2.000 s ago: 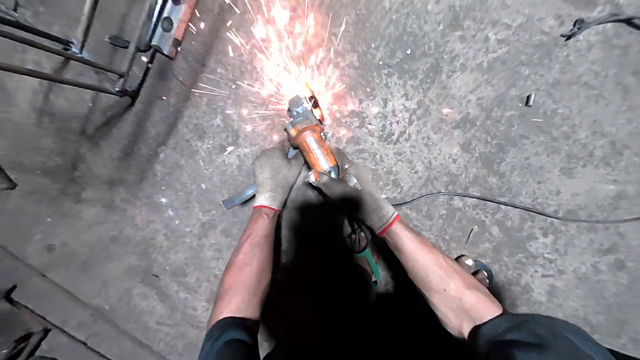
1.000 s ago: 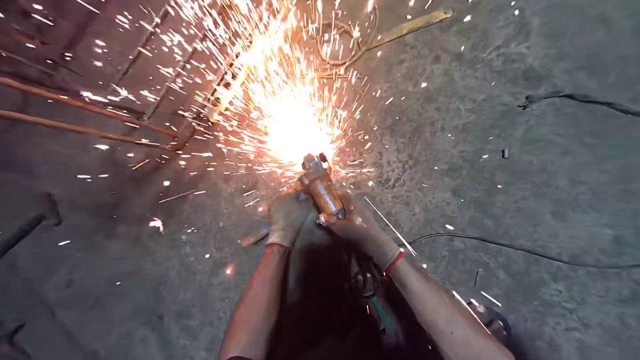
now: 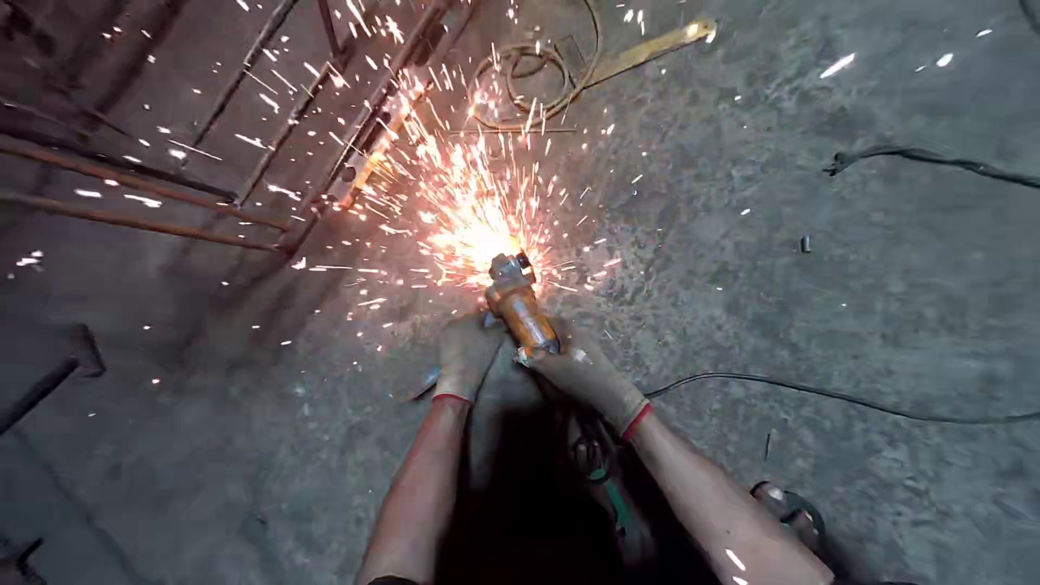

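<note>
An orange angle grinder [image 3: 524, 313] is in the middle of the head view, its metal gear head pointing away from me, with a bright burst of sparks beyond it. My right hand [image 3: 589, 378], in a light work glove with a red cuff, is closed around the rear of the grinder's body. My left hand [image 3: 467, 357], gloved alike, is just left of the tool, closed on a flat metal bar [image 3: 426, 383] whose end shows beside the wrist. Sparks and glare hide the disc and the spot it touches.
A frame of rusty metal bars [image 3: 219, 191] lies at the upper left. Beyond the sparks are a coiled cable [image 3: 528, 77] and a yellow flat strip [image 3: 650, 53]. A black cord [image 3: 780, 383] runs right across the concrete floor. Another dark cable [image 3: 918, 154] lies farther off, and a sandaled foot [image 3: 788, 508] is lower right.
The spark spray still comes off the grinder; it is smaller than one second ago. Both hands keep their hold. The view has tilted since two seconds ago, bringing in the coiled cable.
</note>
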